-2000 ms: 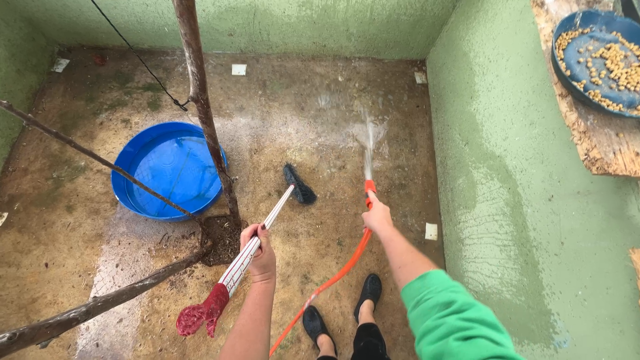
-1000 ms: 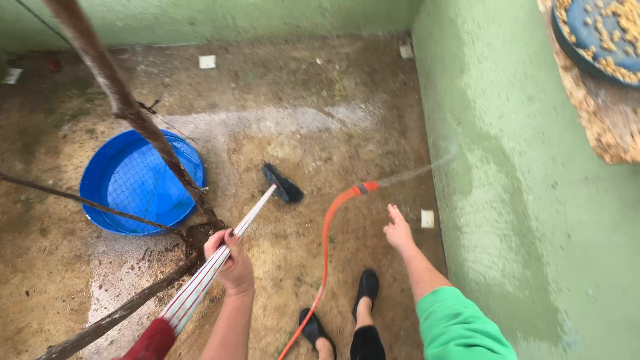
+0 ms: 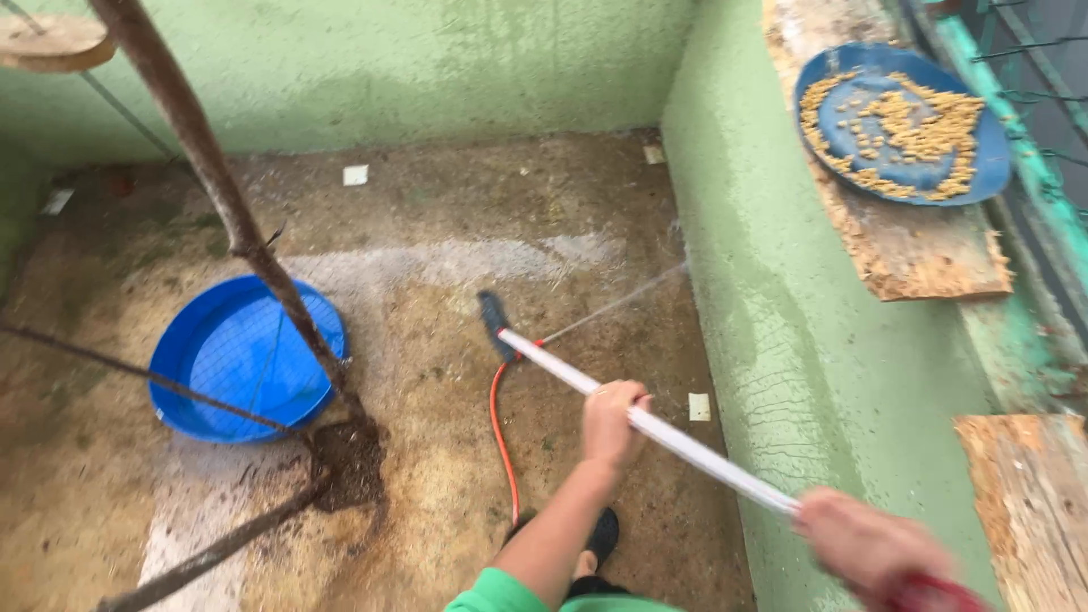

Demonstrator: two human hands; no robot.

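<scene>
My left hand (image 3: 614,421) grips the middle of a white broom handle (image 3: 714,459). Blurred at the lower right, my right hand (image 3: 875,544) is closed around its upper part, beside a red piece (image 3: 926,591) at the handle's end. The dark broom head (image 3: 491,325) is on the wet concrete floor. An orange hose (image 3: 503,442) lies there too, its red nozzle partly behind the handle, with a thin jet of water (image 3: 616,303) running to the foot of the right wall.
A round blue plastic tub (image 3: 221,357) with water stands left, behind wooden poles (image 3: 229,195). A blue dish of pellets (image 3: 901,127) sits on a rough board (image 3: 918,263) above the green right wall (image 3: 765,340). My dark shoe (image 3: 603,535) shows below.
My right hand let go of the hose, which now lies on the floor, and has taken hold of the broom handle. The handle has swung over to the right.
</scene>
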